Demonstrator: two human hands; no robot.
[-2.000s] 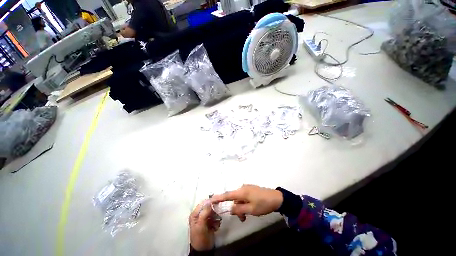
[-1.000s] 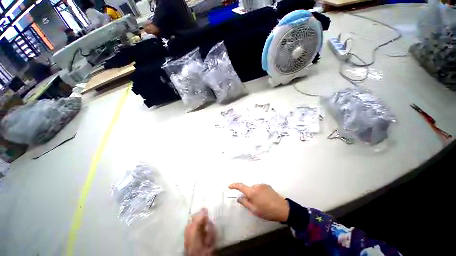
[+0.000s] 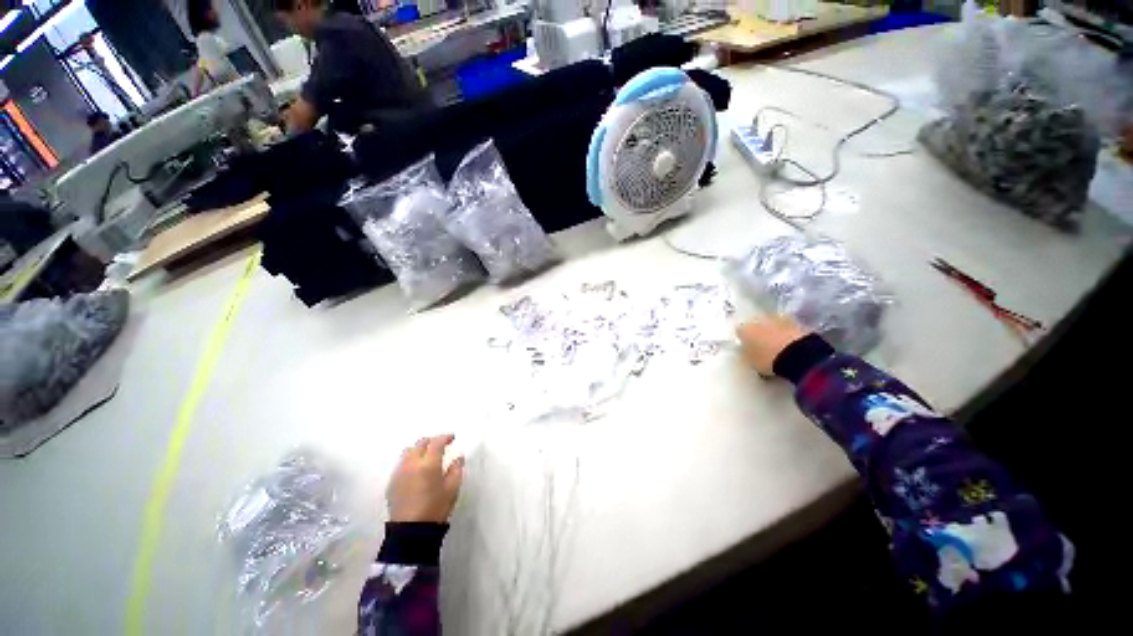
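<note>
My right hand reaches out at the right edge of the scatter of small whitish silver hardware, just below a filled poly bag. Its fingertips are hard to make out and I cannot tell whether it holds a piece. My left hand is over the table at lower centre, fingers apart, with nothing visible in it. An open clear poly bag of hardware lies to its left. Thin clear plastic with faint fold lines lies on the table to its right.
Two filled poly bags lean on black fabric. A fan, power strip and cord stand behind. Red-handled snips and a large sack are at right, another sack at left. A person is behind.
My right hand has moved from the near edge to the right side of the scatter. My left hand has moved left and forward, and the hands are now far apart. The view has shifted.
</note>
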